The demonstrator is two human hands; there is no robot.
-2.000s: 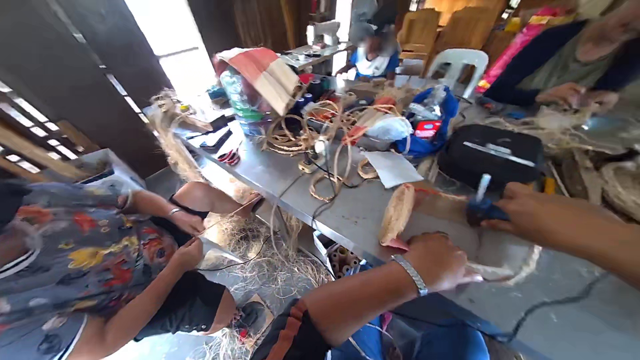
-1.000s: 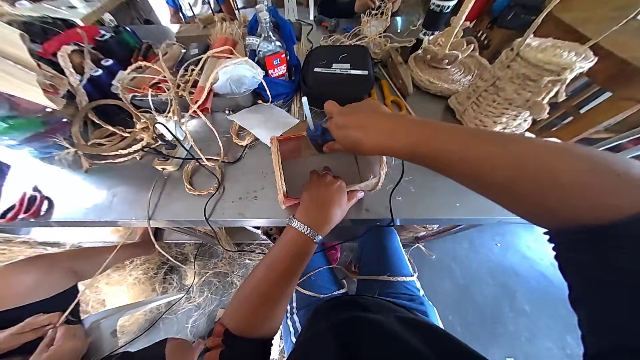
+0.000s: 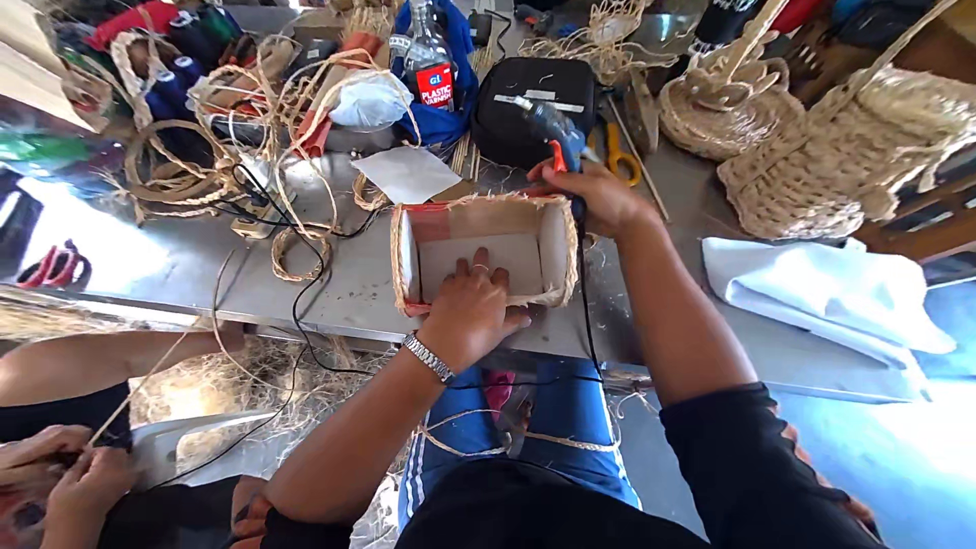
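A small open box [image 3: 480,255] with fibre braid along its rim stands at the front edge of the metal table. My left hand [image 3: 474,305] reaches over its near wall, fingers inside and thumb outside at that wall. My right hand [image 3: 598,194] grips a blue hot glue gun [image 3: 560,130] with an orange trigger, just beyond the box's far right corner; its nozzle points up and away. A black cord [image 3: 587,305] hangs from the gun. Behind the box lies a sheet of white paper [image 3: 408,174].
Behind are a black case [image 3: 534,103], yellow-handled scissors [image 3: 621,156] and a varnish bottle [image 3: 433,69]. Woven baskets [image 3: 823,168] and white cloth [image 3: 831,293] lie right. Braided cords [image 3: 301,252] and red-handled scissors [image 3: 55,267] are left. Another person's hands [image 3: 72,465] hold a strand lower left.
The glue gun has moved from above the box's far side to beyond its right corner, in my right hand. My left hand stays at the near wall. The view has swung right and down.
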